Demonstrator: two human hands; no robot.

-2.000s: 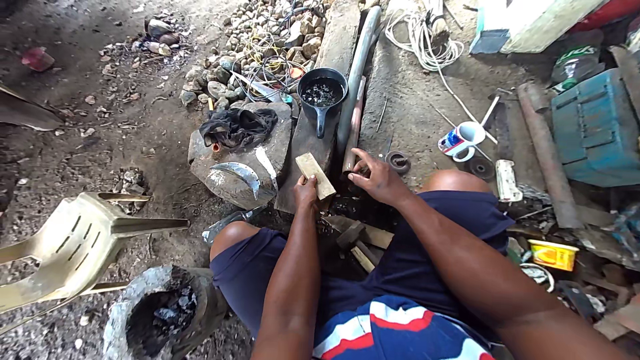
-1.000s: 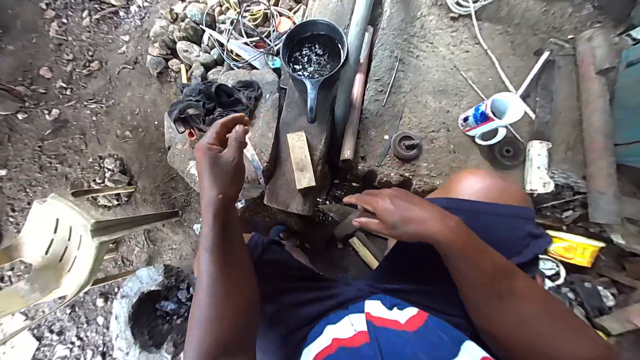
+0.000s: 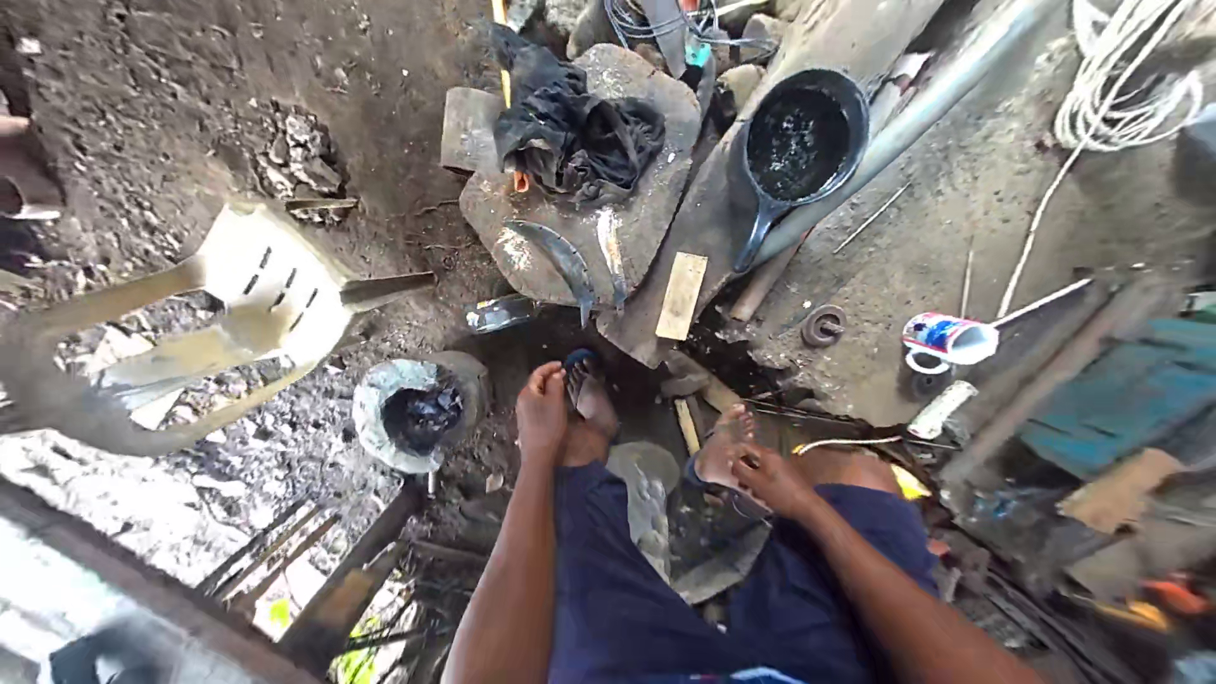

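My left hand (image 3: 541, 404) is over my left knee beside my foot, its fingers curled together, with nothing visible in it. My right hand (image 3: 771, 480) hangs near my right knee, fingers bent, and whether it holds anything cannot be made out. Ahead, a small rectangular wooden block (image 3: 681, 295) lies on the end of a wooden plank (image 3: 638, 328). Higher on that plank stands a black pan (image 3: 803, 138) with dark contents, its handle toward me. Left of the block, a curved metal blade (image 3: 556, 258) and a black cloth (image 3: 579, 128) rest on a flat stone (image 3: 655, 185).
A plastic chair (image 3: 275, 285) lies on the left near a stone-like pot (image 3: 385, 418) holding dark lumps. On the right are a white mug (image 3: 955, 340), a metal wheel (image 3: 823, 326), a coiled rope (image 3: 1126, 85) and a teal box (image 3: 1121, 389). A metal pipe (image 3: 921, 114) runs beside the pan.
The wooden block was in my left hand two seconds ago and now lies on the plank. Both hands have drawn back toward my knees. The view has shifted markedly.
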